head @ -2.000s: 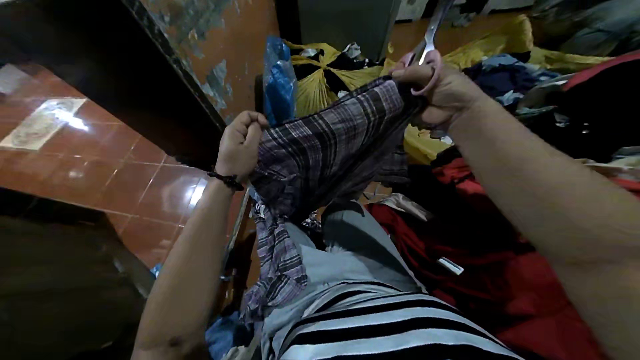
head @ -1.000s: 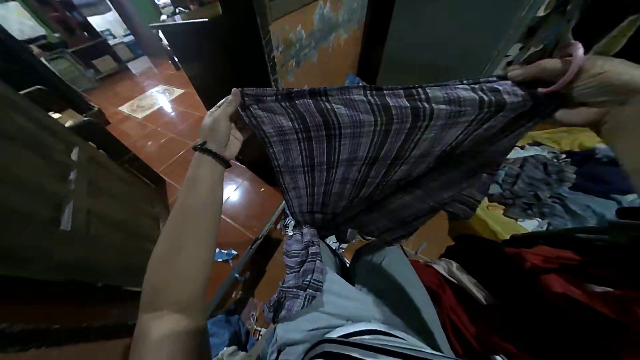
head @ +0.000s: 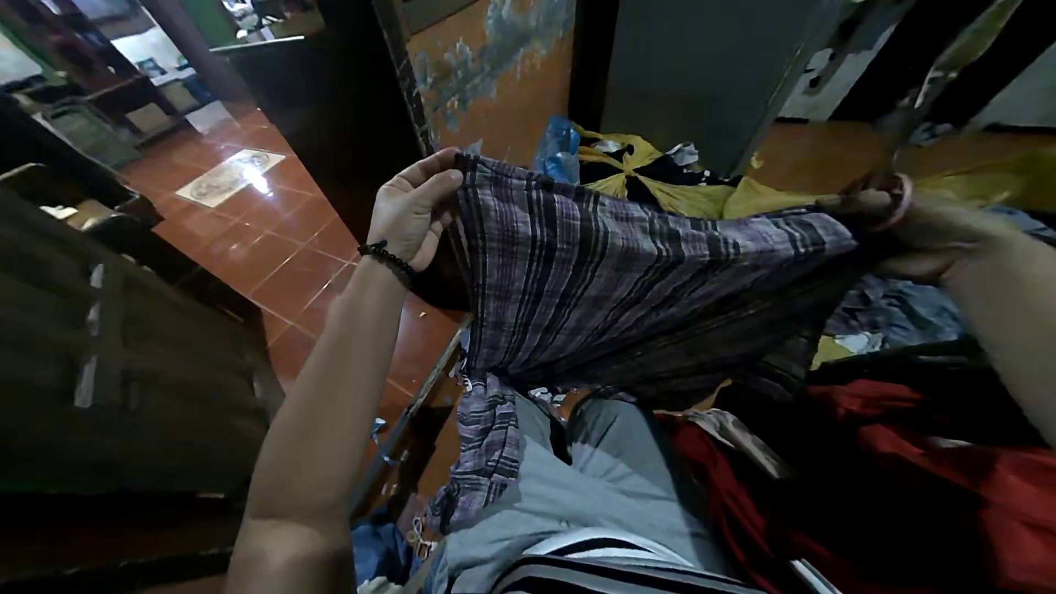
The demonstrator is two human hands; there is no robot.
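A purple, black and white plaid cloth garment (head: 610, 264) is stretched out over my lap. My left hand (head: 419, 206), with a dark beaded bracelet at the wrist, pinches its upper left corner. At the other end of the top edge, my right hand (head: 916, 219) grips the cloth; that hand is blurred. Scissors (head: 903, 190) with pink handles hang on its fingers, blades pointing up and away. A gathered part of the same plaid cloth (head: 487, 445) drapes down beside my left leg.
Red and black cloth (head: 916, 487) lies heaped at my right. Beyond the garment are a tied yellow bag (head: 693, 198) and a blue plastic bag (head: 559, 148). A grey-blue cloth pile (head: 899, 313) is under my right wrist. A dark wooden cabinet (head: 124, 355) stands at left on the tiled floor (head: 305, 272).
Two seconds ago the cloth was bunched between closer hands; my hands have moved apart and it is now spread wide. The scissors stay with my right hand. The view has shifted.
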